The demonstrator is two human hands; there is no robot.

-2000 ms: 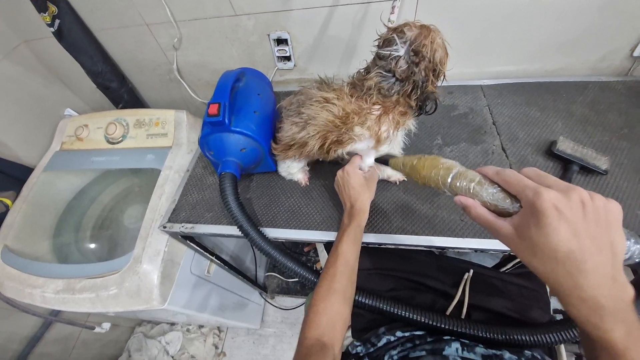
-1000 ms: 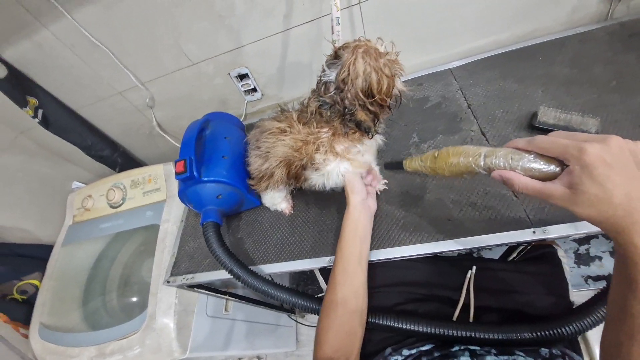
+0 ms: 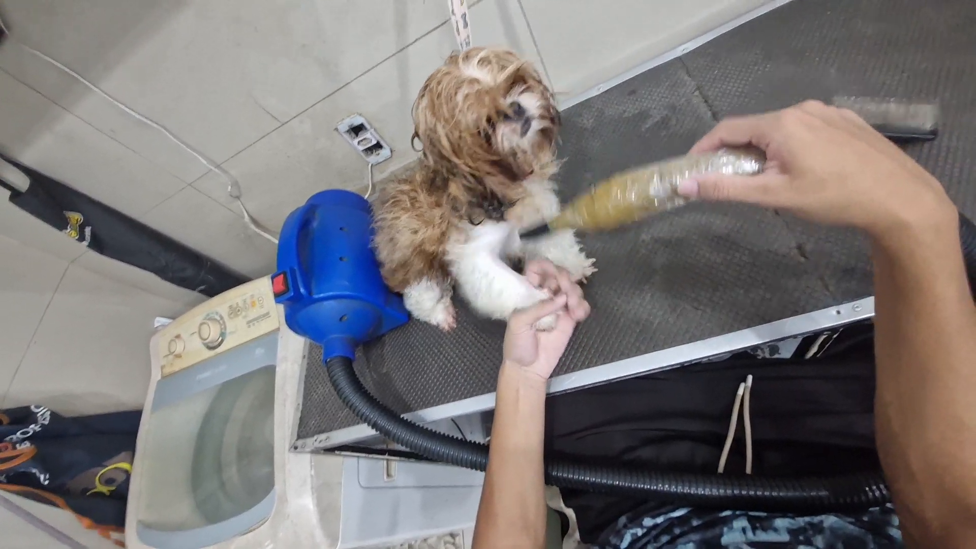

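A small brown-and-white dog (image 3: pixel 427 206) with shaggy fur sits on the black rubber-topped table (image 3: pixel 656 274), facing toward the camera's right. My left hand (image 3: pixel 545 316) grips its front paw and holds that leg out. In my right hand (image 3: pixel 808 168) is the tape-wrapped nozzle (image 3: pixel 633 191) of a dryer hose, its dark tip close against the white fur of the dog's chest and leg. Behind the dog's rump stands a blue pet dryer (image 3: pixel 335 267) with a red switch. Its black corrugated hose (image 3: pixel 427 442) runs along the table's front edge, past my left forearm.
A slicker brush (image 3: pixel 888 118) lies at the table's far right, partly behind my right hand. Left of the table stands a top-loading washing machine (image 3: pixel 221 427). The tiled wall holds an outlet (image 3: pixel 364 139) with a cord. A printed strap (image 3: pixel 460 23) hangs above the dog.
The nozzle in my right hand has moved left to the dog's chest. My left hand now holds the front leg outstretched. The dog's head has turned toward the camera.
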